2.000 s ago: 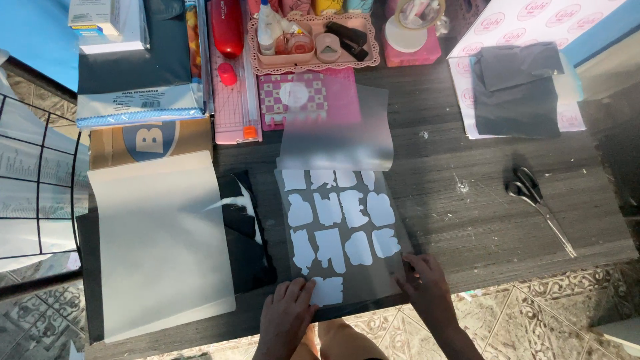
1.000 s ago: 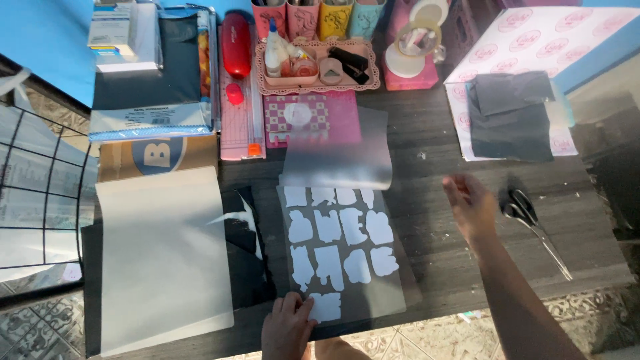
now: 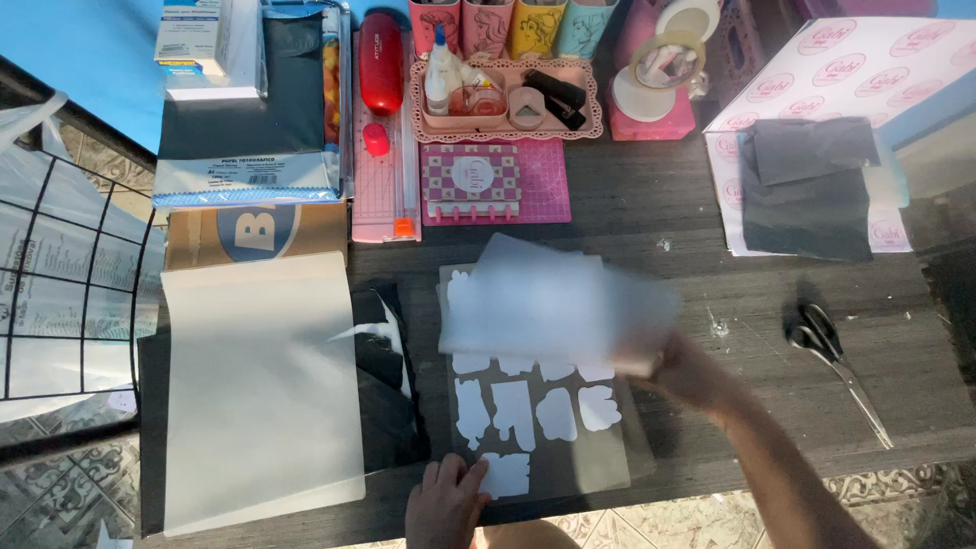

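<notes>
Several white paper cutouts [image 3: 512, 415] lie in rows on a clear plastic sheet [image 3: 579, 473] at the table's front edge. My left hand [image 3: 450, 496] rests on the sheet's lower left corner, its fingers touching the lowest cutout. My right hand [image 3: 659, 366] grips the lower right part of a translucent top flap [image 3: 549, 305], which is blurred and covers the upper cutouts. Left of these, a stack of translucent pouches [image 3: 263, 396] lies over black plastic [image 3: 385, 381]. Scissors [image 3: 839, 366] with black handles lie to the right of my right hand.
A pink paper trimmer [image 3: 385, 183], a spiral planner [image 3: 473, 179] and a pink tray [image 3: 507, 99] of supplies stand at the back. Dark paper pieces [image 3: 808, 191] lie on a printed sheet at right. A black wire basket [image 3: 84, 274] borders the left side.
My right hand has left the table beside the scissors and now holds the flap, which has come down over the upper cutouts. My left hand stays at the sheet's lower left.
</notes>
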